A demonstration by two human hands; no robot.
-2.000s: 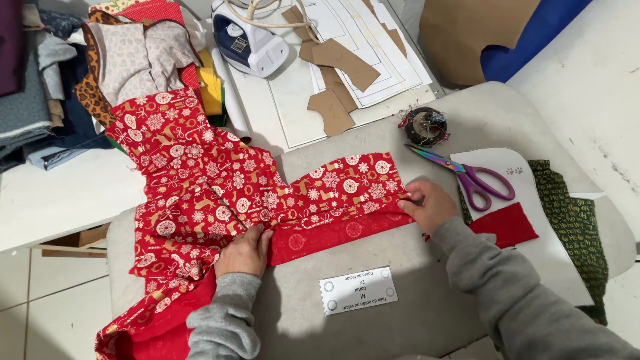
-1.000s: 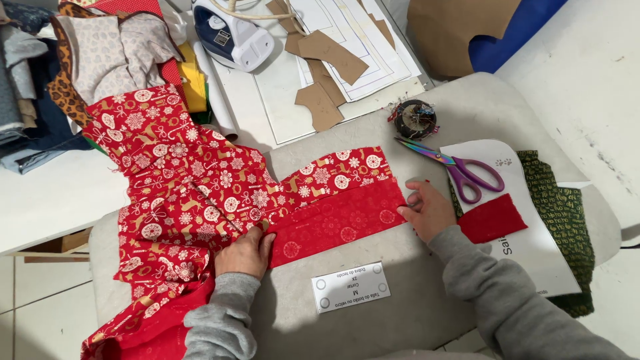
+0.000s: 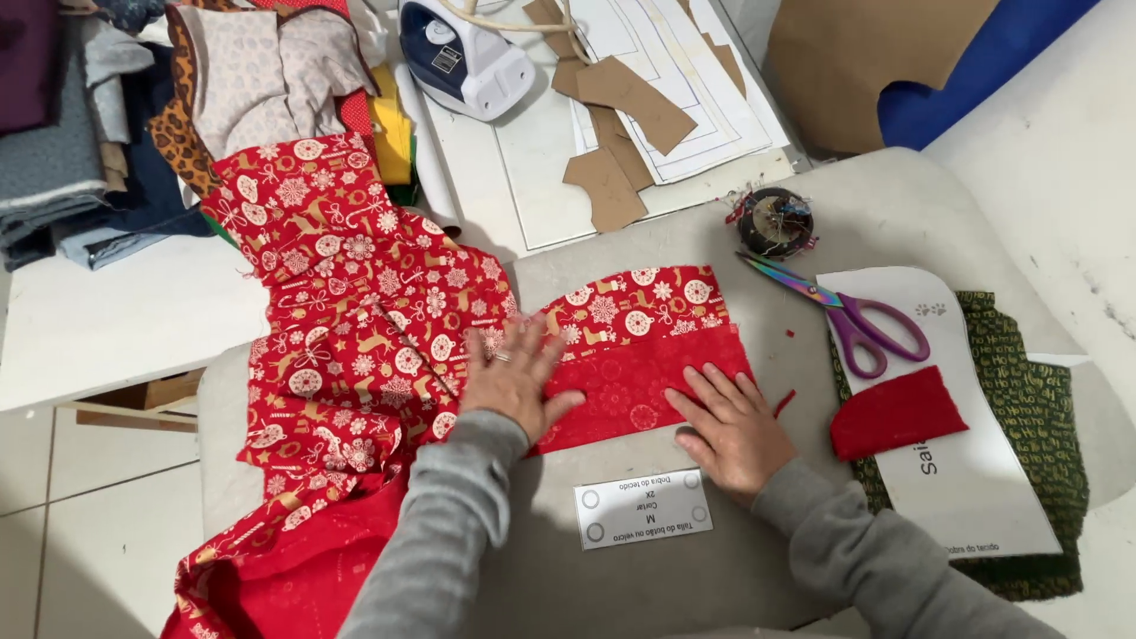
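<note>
Red printed fabric with snowflakes and reindeer spreads over the left of the grey padded board. Its right end has a folded-over strip showing the plainer reverse side. My left hand lies flat on the fabric at the strip's left part, fingers spread. My right hand rests with fingertips on the strip's right end. Just below the strip lies a white paper pattern piece bearing writing. Scissors with purple handles lie to the right, partly on a larger paper pattern with a red fabric scrap on it.
A round pincushion with pins sits above the scissors. Dark green printed fabric lies under the larger pattern. An iron, brown card pattern pieces and paper sheets are at the back. Folded fabrics are piled at the far left.
My right hand has moved from the right edge of the fabric onto the folded strip. My left hand has shifted up and right, its fingers now spread flat.
</note>
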